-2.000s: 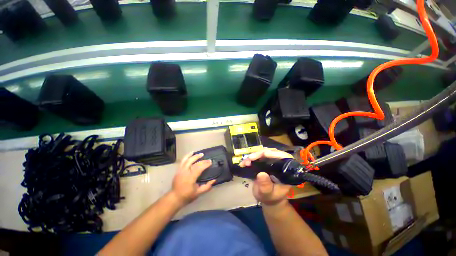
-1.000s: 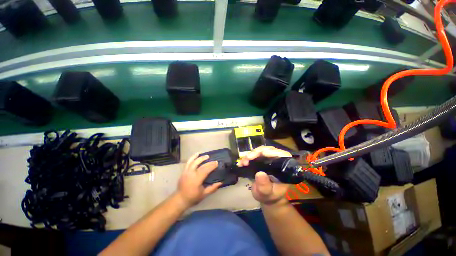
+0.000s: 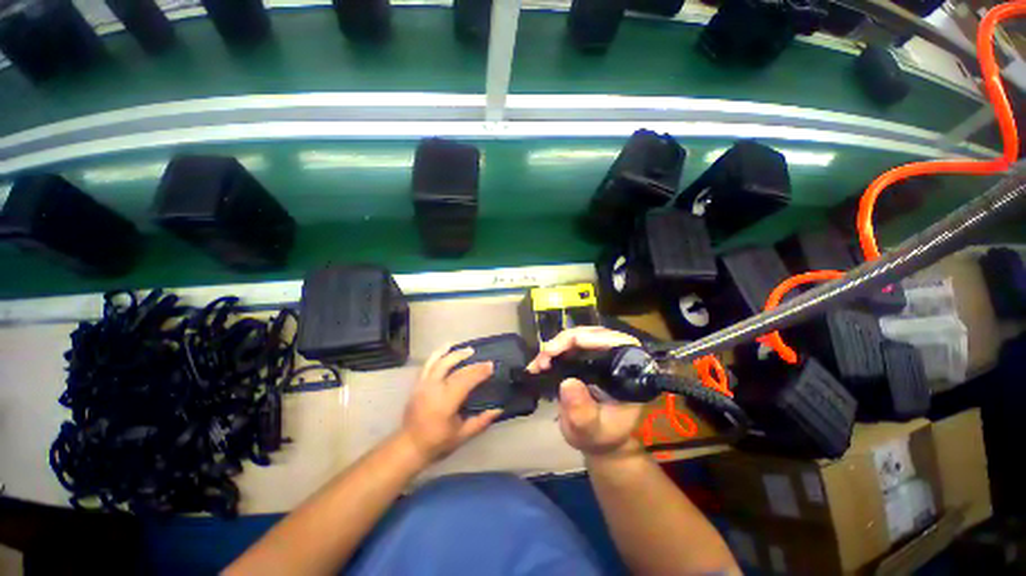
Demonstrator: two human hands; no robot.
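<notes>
A black housing [image 3: 495, 358] stands on the pale bench in front of me. My left hand [image 3: 446, 403] rests on its left side and top, fingers spread, holding it. My right hand [image 3: 593, 394] grips a black power screwdriver [image 3: 624, 372], which lies nearly level with its tip towards the housing's right side; the tip itself is hidden or too dark to tell. A yellow screw feeder [image 3: 564, 304] stands just behind my right hand. Whether a handle lies on the housing is too dark to tell.
A tangled handle pile [image 3: 169, 405] lies left, with another housing [image 3: 354, 315] beside it. Spaced housings stand on the green conveyor [image 3: 360, 169]. Stacked housings [image 3: 804, 403] are at right, above an open carton [image 3: 855, 484]. An orange hose [image 3: 866, 214] and grey conduit [image 3: 833, 287] hang at right.
The housings on the near conveyor have shifted right in view. My right hand and the screwdriver have moved slightly left, towards the housing. My left hand stays on the housing.
</notes>
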